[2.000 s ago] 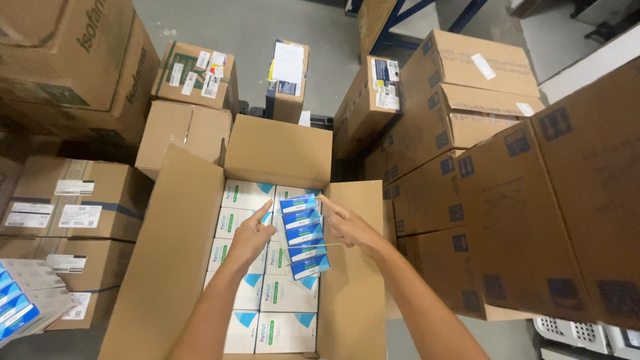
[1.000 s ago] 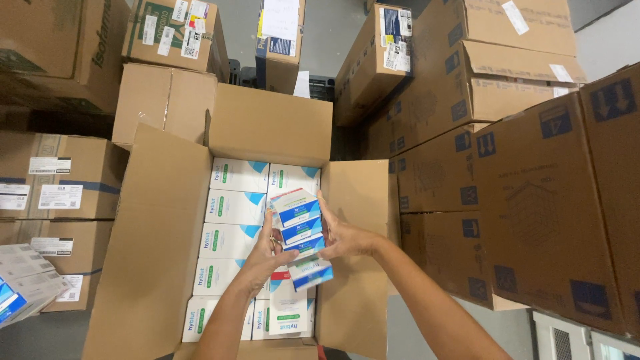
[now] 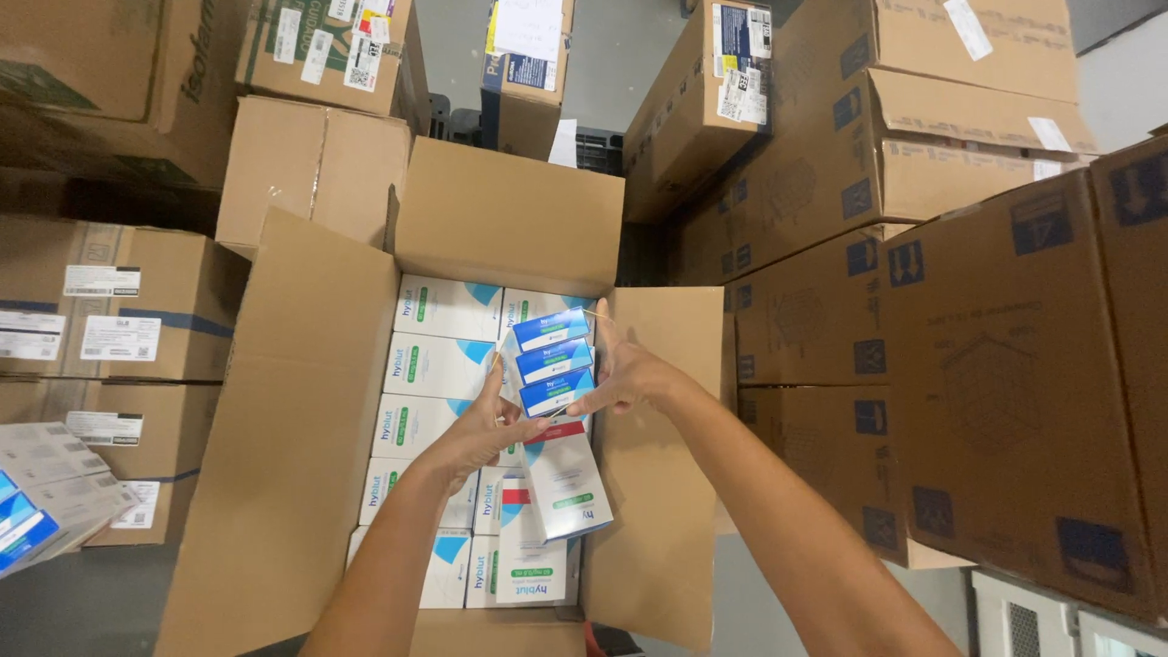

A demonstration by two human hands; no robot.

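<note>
An open cardboard carton holds rows of small white medicine boxes with blue and green print. Over its right part, a stack of blue-ended medicine boxes sits between my hands. My left hand touches the stack's lower left, with a rubber band near its fingers. My right hand is at the stack's right side, its forefinger hooked in the band and its thumb at the lower end. Below the stack, one loose medicine box lies tilted, and another loose medicine box lies beneath it.
Tall closed cartons stand along the right. Labelled cartons are stacked at the left. A bundle of medicine boxes shows at the left edge. More cartons stand beyond the open one, whose flaps spread outward.
The stack was longer two seconds ago; two boxes now lie apart from it, below. My hands closed around the stack a second ago and now have their fingers at the rubber band.
</note>
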